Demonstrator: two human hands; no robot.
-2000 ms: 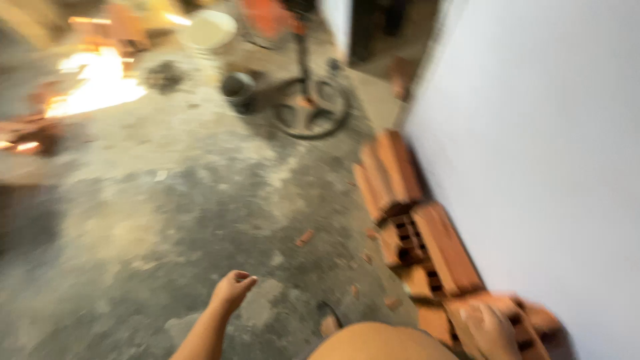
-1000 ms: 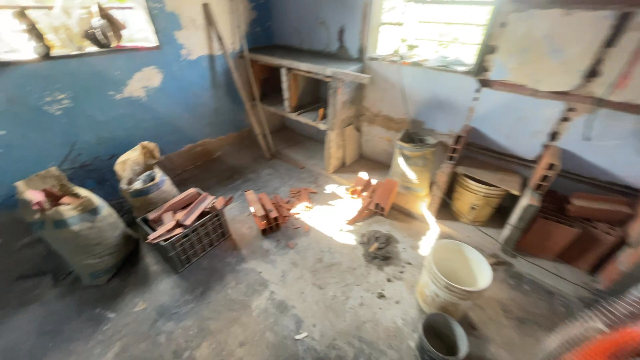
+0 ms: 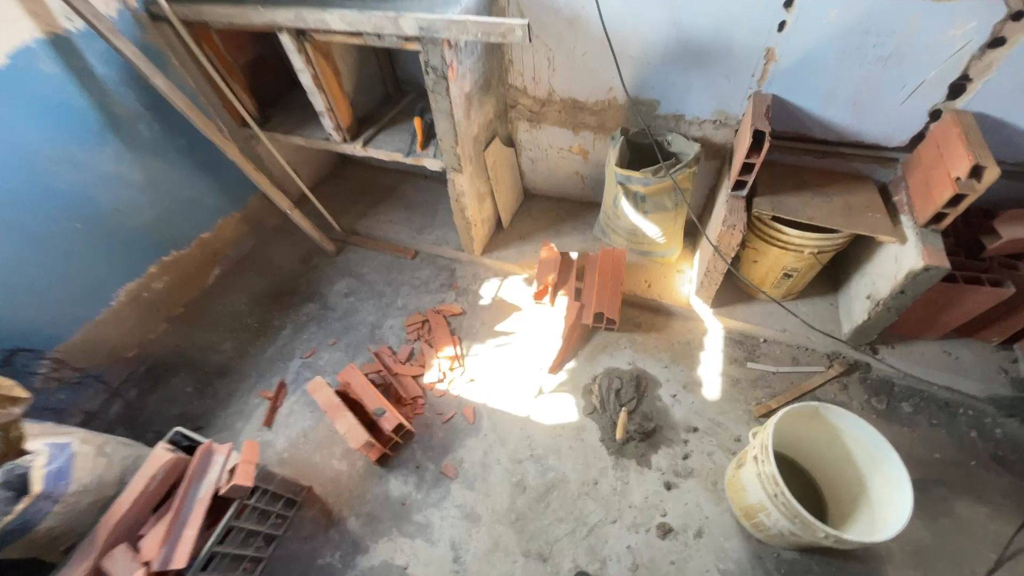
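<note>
Neither my left hand nor my right hand shows in the view now. On the concrete floor a mound of wet mortar [image 3: 622,404] has a wooden trowel handle [image 3: 622,424] standing out of it. Hollow clay blocks [image 3: 602,286] stand behind it, beside a bright patch of sunlight. More clay block pieces [image 3: 364,410] lie to the left, next to a pile of broken shards [image 3: 412,364]. At the lower right stands a white plastic bucket [image 3: 760,496] with some grey material inside. A plastic crate [image 3: 256,524] at the lower left holds broken clay blocks.
Long wooden poles [image 3: 216,132] lean at the left by a concrete counter [image 3: 344,22]. An open sack [image 3: 650,196] stands by the wall. A lidded yellow bucket [image 3: 788,260] sits between short partitions. A cable [image 3: 720,252] hangs across the right side; a wood strip [image 3: 802,390] lies near the white bucket.
The view has swung from the blocks along a white wall to the mortar and room corner. Both hands, visible two seconds ago, are out of frame.
</note>
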